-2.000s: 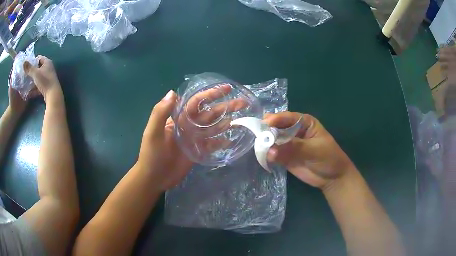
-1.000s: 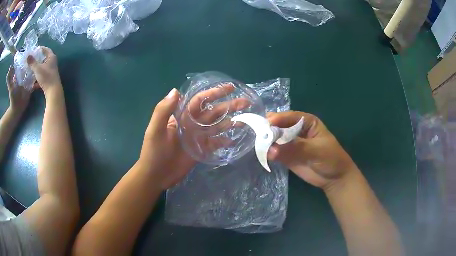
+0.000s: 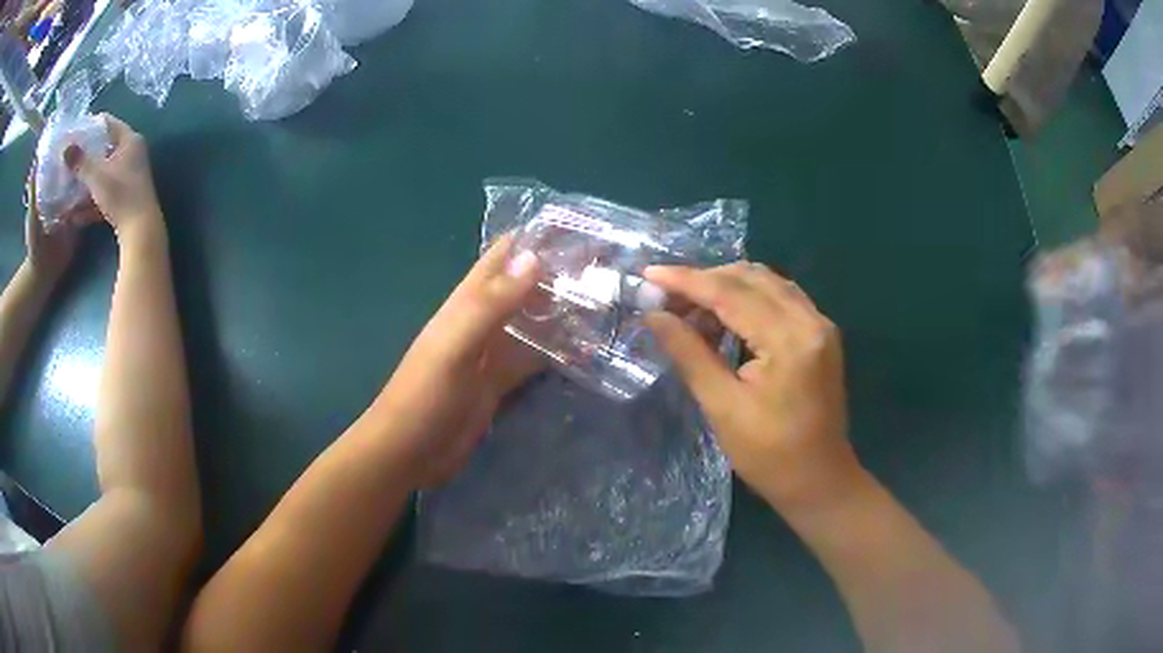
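The clear plastic bowl [image 3: 593,236] is tilted on its side, its opening towards the right. My left hand [image 3: 466,351] holds it from the left, with fingers behind and below it. The white blade unit [image 3: 589,286] is inside the bowl, partly blurred by glare. My right hand [image 3: 765,357] is at the bowl's opening, thumb and forefinger pinching the white hub end [image 3: 649,295]. A clear plastic bag [image 3: 574,510] lies flat on the table under the bowl and hands.
A neighbour's hands [image 3: 121,179] at the left hold a small wrapped whitish item. A cloudy heap of bags [image 3: 274,58] lies at the far left, another clear bag [image 3: 765,26] at the far edge. The dark green table [image 3: 893,191] curves at right, beside cardboard [image 3: 1135,179] and a blurred clear bag [image 3: 1074,357].
My left hand has turned the bowl onto its side. My right hand has moved the blade unit from beside the bowl into it. The blurred bag at the right has shifted.
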